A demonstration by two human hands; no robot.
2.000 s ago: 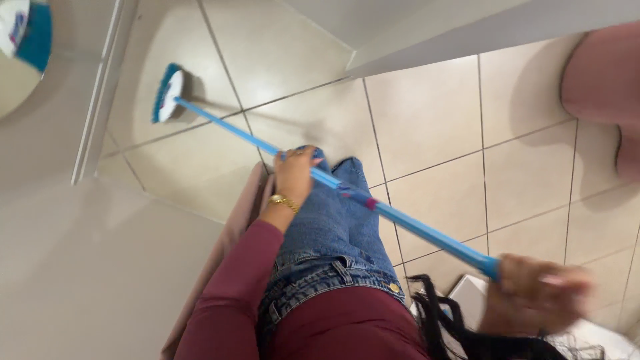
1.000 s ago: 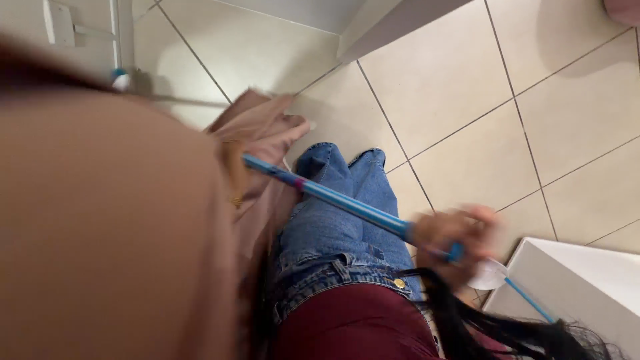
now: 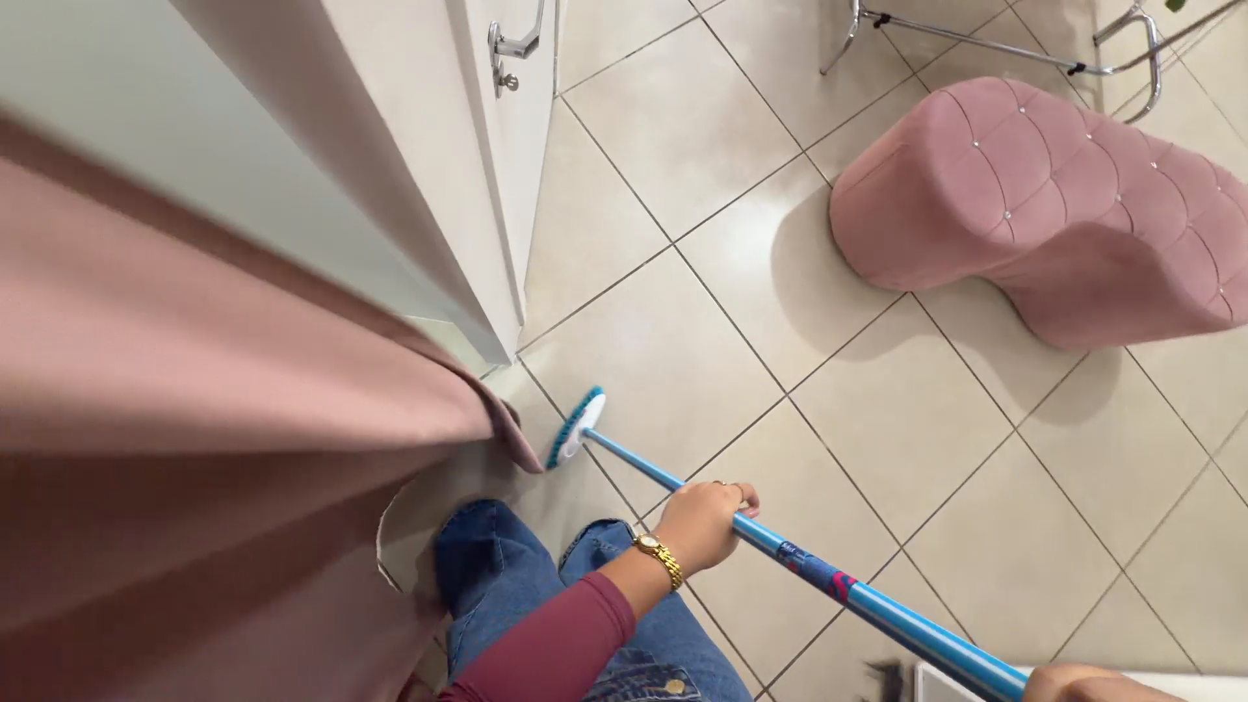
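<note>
A blue broom handle [image 3: 907,624] runs from the lower right up to a white broom head [image 3: 583,425] with blue bristles, which is at the tiled floor beside the hem of a pink curtain [image 3: 244,341]. Around the middle of the handle is my left hand [image 3: 704,526], closed on it, with a gold watch on the wrist. My right hand [image 3: 1077,684] grips the handle's upper part at the bottom edge of the view, and most of that hand is cut off.
A tufted pink ottoman [image 3: 1033,214] stands on the floor at the upper right, near a chrome metal frame [image 3: 985,41]. At the upper left is a white door [image 3: 522,127] with a lever handle. A white edge [image 3: 1170,684] shows at the bottom right.
The curtain that hid my left hand a second ago now hangs to the left of it. The broom head, nearly hidden then, is in sight beside the hem. The view has swung to the right.
</note>
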